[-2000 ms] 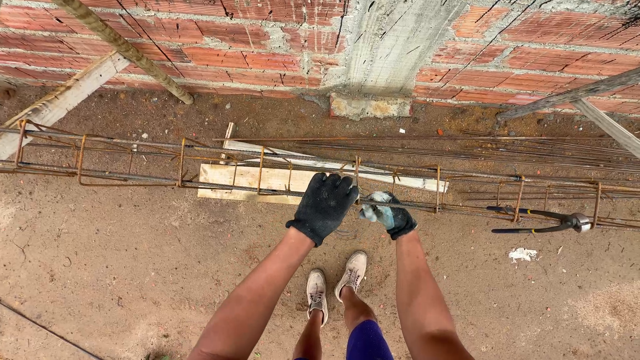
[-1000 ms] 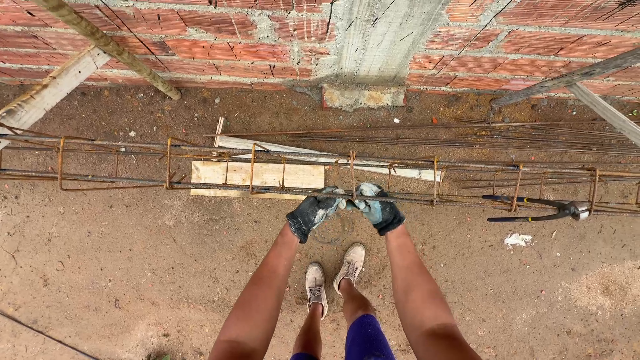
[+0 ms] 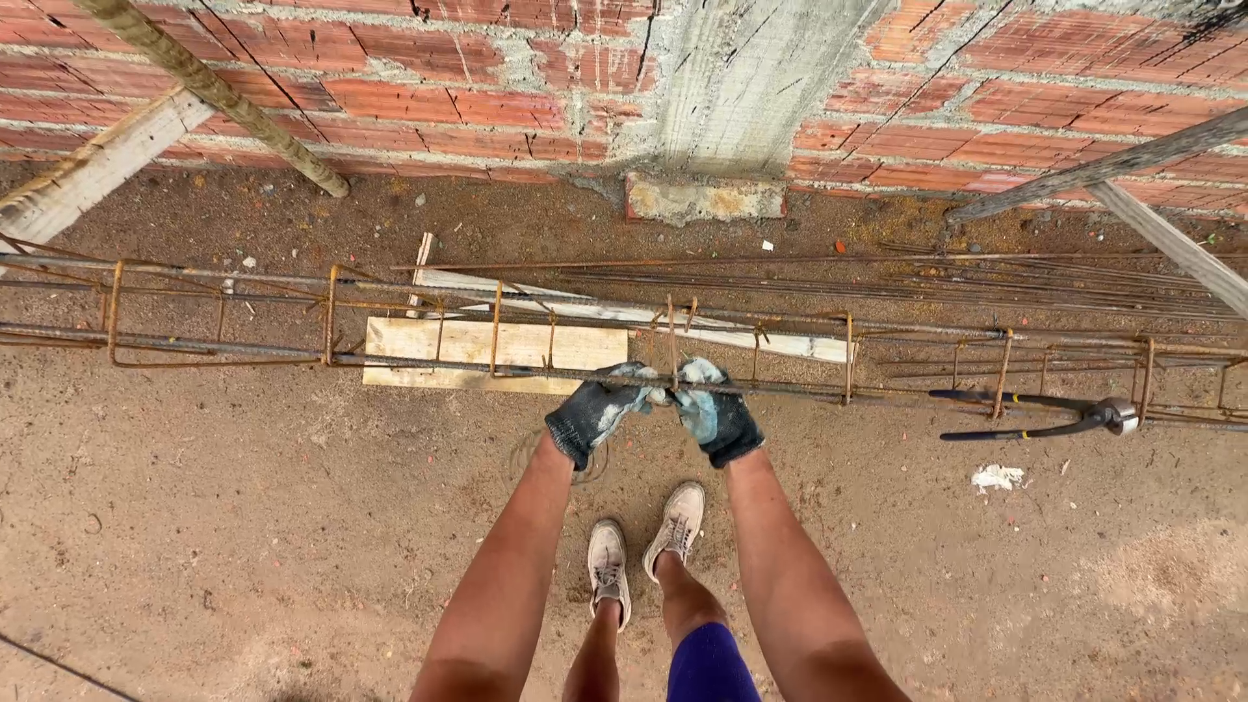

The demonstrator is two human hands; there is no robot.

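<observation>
A long rebar cage point(image 3: 429, 363) with rusty square stirrups crosses the whole view from left to right. Both my hands wear dark, light-stained work gloves and meet at its near lower bar, beside a stirrup point(image 3: 672, 341). My left hand point(image 3: 606, 408) is curled at the bar just left of this stirrup; my right hand point(image 3: 714, 409) is at the bar just right of it. Whether the fingers grip the bar, the stirrup or a thin wire cannot be told. A loop of thin wire point(image 3: 591, 466) shows faintly below my left glove. End-cutting nippers point(image 3: 1102, 417) rest on the cage at the right.
Behind the cage lie a pale board point(image 3: 409, 339), a narrow plank point(image 3: 780, 343) and loose steel rods point(image 3: 741, 283) on the dirt. A brick wall point(image 3: 409, 97) with a concrete column point(image 3: 726, 97) rises beyond. Wooden props point(image 3: 263, 122) lean at left and right point(image 3: 1102, 171).
My left hand was over the cage with its back up two seconds ago; it has since turned and lowered to the near bar beside my right hand. The nippers have stayed on the cage.
</observation>
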